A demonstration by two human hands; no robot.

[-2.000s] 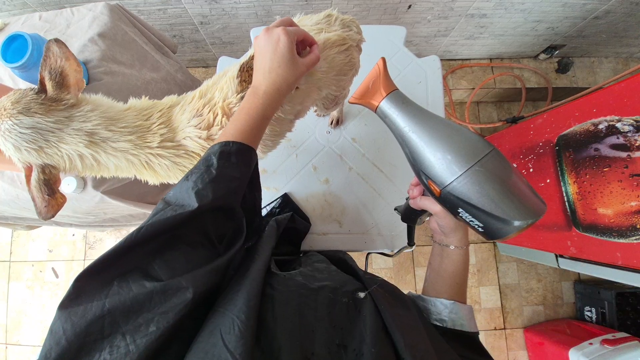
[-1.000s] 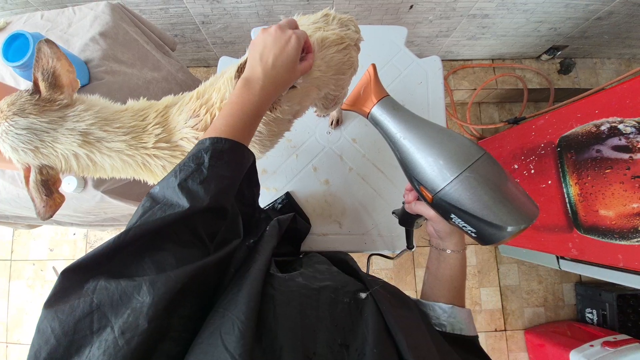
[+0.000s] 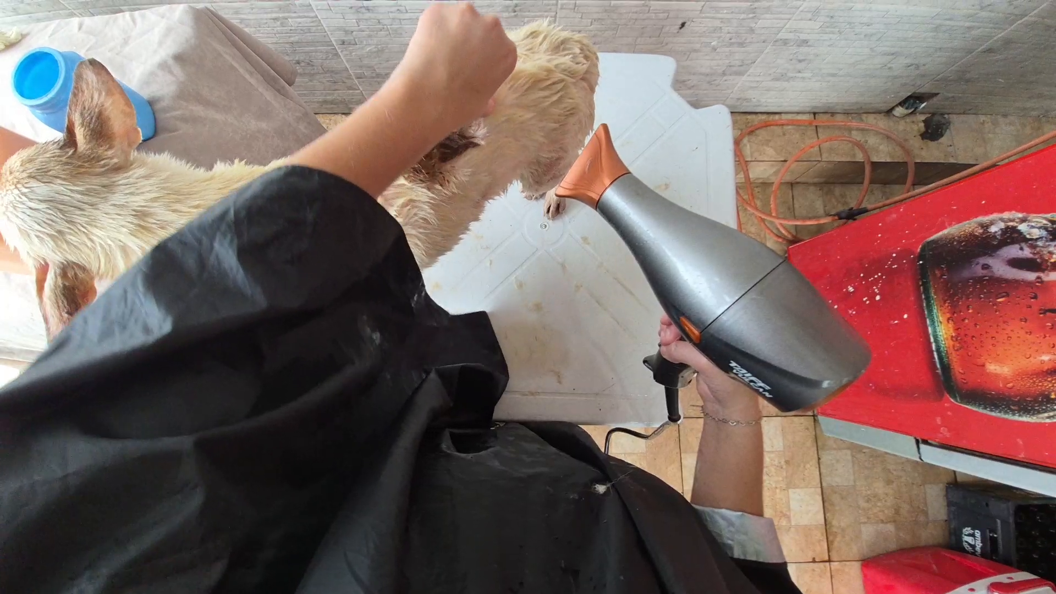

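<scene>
A cream-coloured dog with damp, ruffled fur and brown ears stands on a white plastic table, its head at the far left. My left hand is raised over the dog's back with the fingers curled; whether it holds fur or anything else is hidden. My right hand grips the handle of a grey and black hair dryer. The dryer's orange nozzle points up and left, beside the dog's hindquarters and a hind paw. A black cape covers my arm and body and hides part of the dog.
A blue plastic jar lies on a cloth-covered surface at the upper left. An orange cable coils on the tiled floor by the wall. A red cooler-like box with a drink picture stands right, above a black crate.
My left hand has risen toward the top of the view, away from its earlier place at the dog's back. The dryer remains in my right hand near the dog's rear.
</scene>
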